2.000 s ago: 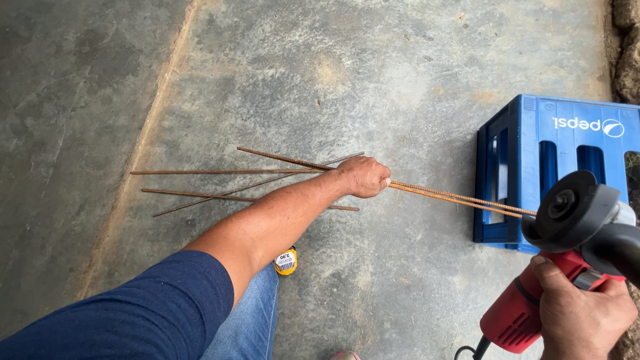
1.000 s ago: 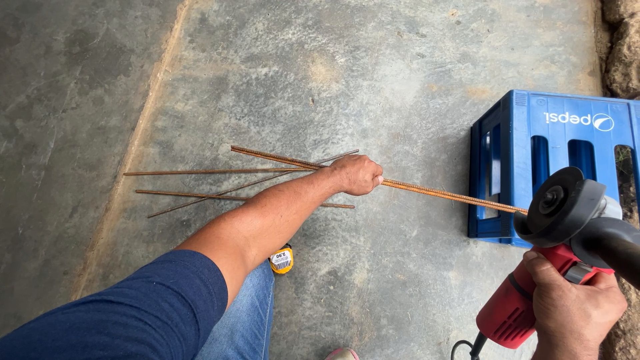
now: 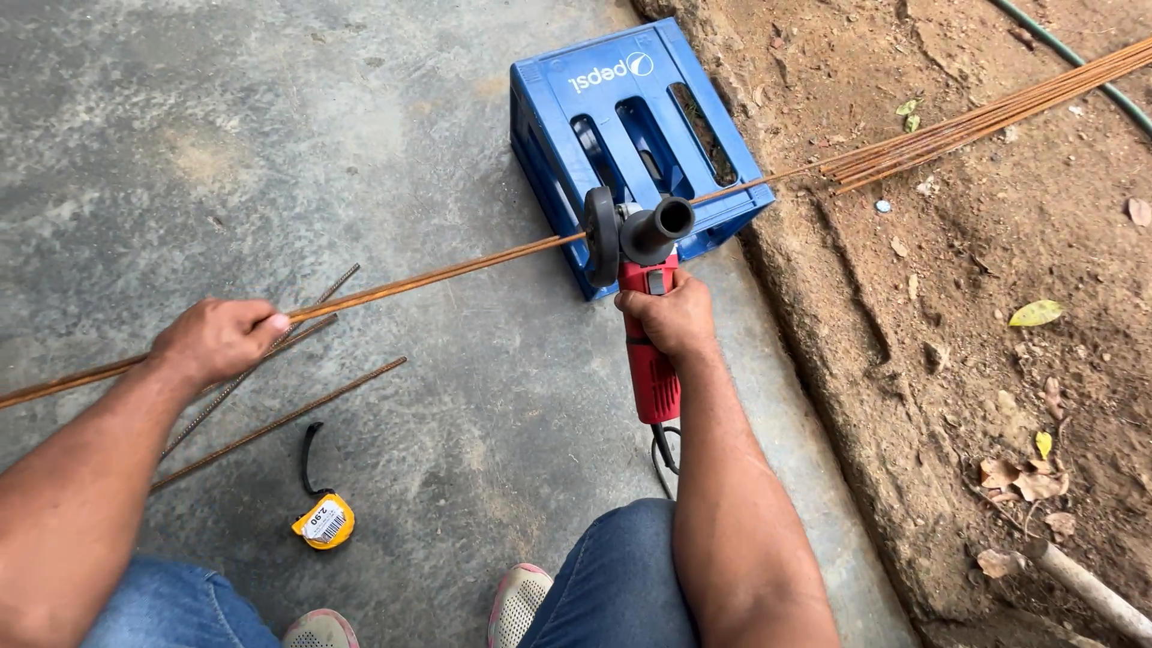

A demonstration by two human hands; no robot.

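My left hand (image 3: 220, 337) is closed around thin rusty steel rebars (image 3: 432, 277), which slope up to the right toward the crate. My right hand (image 3: 670, 315) grips the red body of an angle grinder (image 3: 650, 360). The grinder's black guard (image 3: 601, 237) is at the rebars, by the near edge of a blue plastic crate (image 3: 648, 117); the guard hides whether the disc touches them. Beyond the grinder, a bar crosses the crate's edge to the right. Loose cut rebars (image 3: 279, 423) lie on the concrete below and beside my left hand.
A yellow tape measure (image 3: 324, 522) with a black strap lies on the concrete floor (image 3: 450, 432). The grinder's cord (image 3: 664, 459) hangs near my knee. At right, past the slab's edge, are dirt ground, a bundle of long rebars (image 3: 972, 126), a green hose (image 3: 1053, 45) and a pipe (image 3: 1089, 589).
The view has swung far to the right. Both hands keep their hold on the rebars and the grinder. The grinder has turned from slanting to nearly upright in view.
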